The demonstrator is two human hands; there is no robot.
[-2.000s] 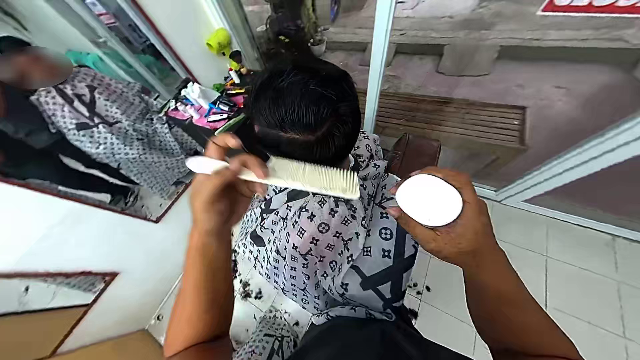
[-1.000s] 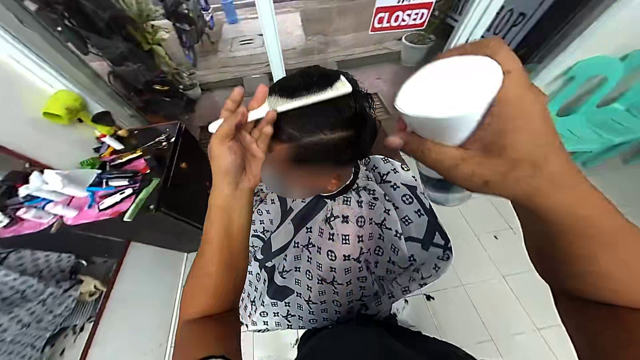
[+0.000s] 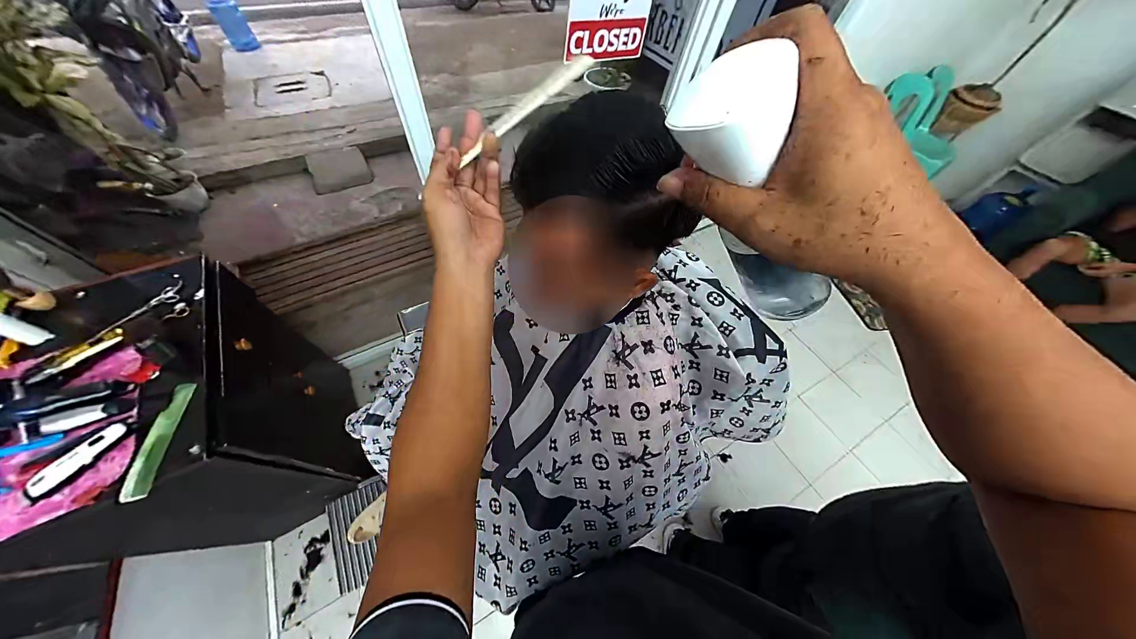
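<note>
A seated person with dark, parted, wet-looking hair [image 3: 603, 142] wears a white barber's cape [image 3: 612, 417] with black patterns. My left hand [image 3: 466, 200] is raised at the left of the head, palm turned up, and holds a cream comb [image 3: 532, 105] by one end between thumb and fingers. The comb slants up and to the right beyond the hair; its teeth cannot be made out. Above the other side of the head, my right hand [image 3: 816, 160] is closed around a white container [image 3: 741, 111], probably a bottle, tilted over. Bits of cut hair stick to that hand.
At the left, a black cabinet [image 3: 293, 373] bears a pink cloth, scissors [image 3: 160, 302], a green comb [image 3: 158, 444] and several grooming tools. A large water jug [image 3: 777, 280] stands on the tiled floor behind the cape. Green plastic chairs [image 3: 927, 120] are at the back right. Another person's arms show at the far right.
The view has swung strongly over these seconds. Both hands keep hold of the comb and white container. The comb, across the hair one second ago, now points up beside the head.
</note>
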